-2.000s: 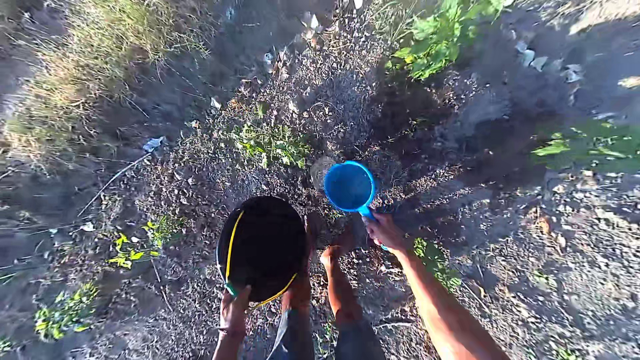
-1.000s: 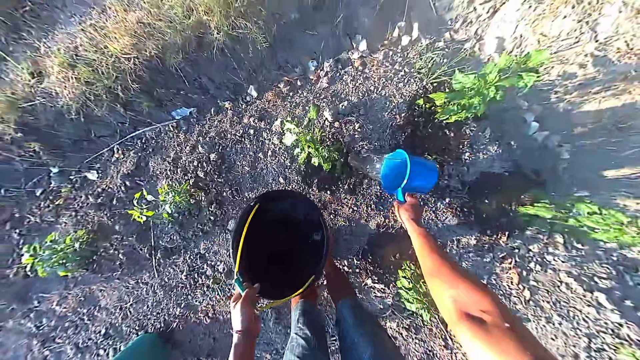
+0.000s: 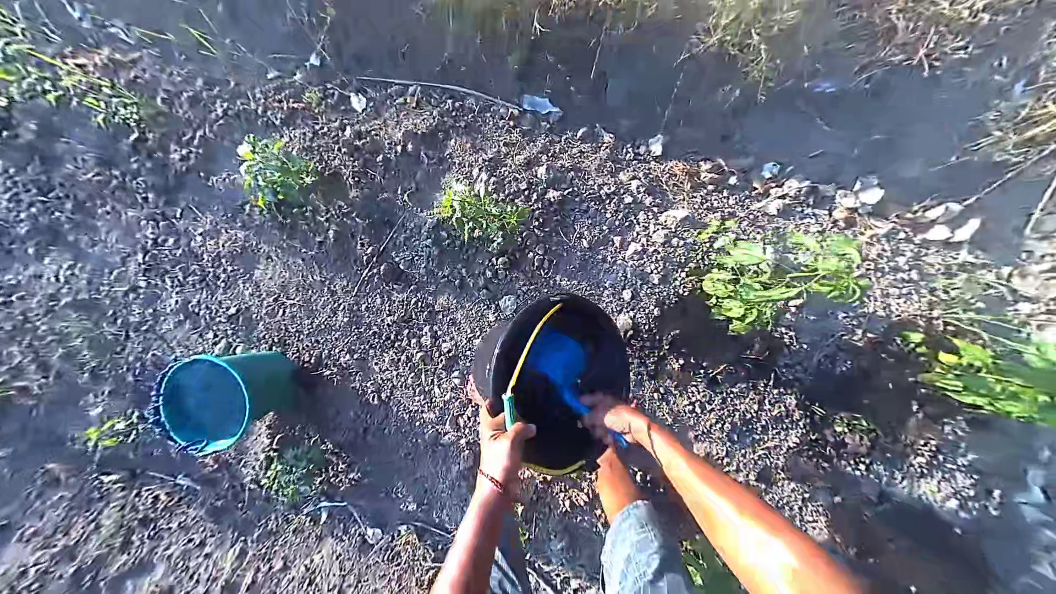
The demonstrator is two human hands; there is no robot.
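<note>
A black bucket (image 3: 598, 342) with a yellow wire handle (image 3: 528, 351) is tilted in front of my legs. My left hand (image 3: 502, 445) is closed around the green grip of that handle, at the bucket's left rim. Inside the bucket's mouth, the blue plastic dipper (image 3: 559, 356) is partly in shadow, and my right hand (image 3: 610, 419) holds it by its handle. How much water the bucket holds cannot be told. A green bucket (image 3: 272, 381) filled with water stands on the ground to the left.
Leafy green plants (image 3: 755, 280) grow from damp soil on the right, with smaller plants (image 3: 483, 213) ahead and to the left. A thin stick (image 3: 437, 85) and pale scraps of litter (image 3: 540, 105) lie along the far edge. My bare feet and trouser legs are below the bucket.
My right hand has brought the blue dipper from over the plants on the right into the black bucket. The view has shifted left, and the green bucket now shows in full.
</note>
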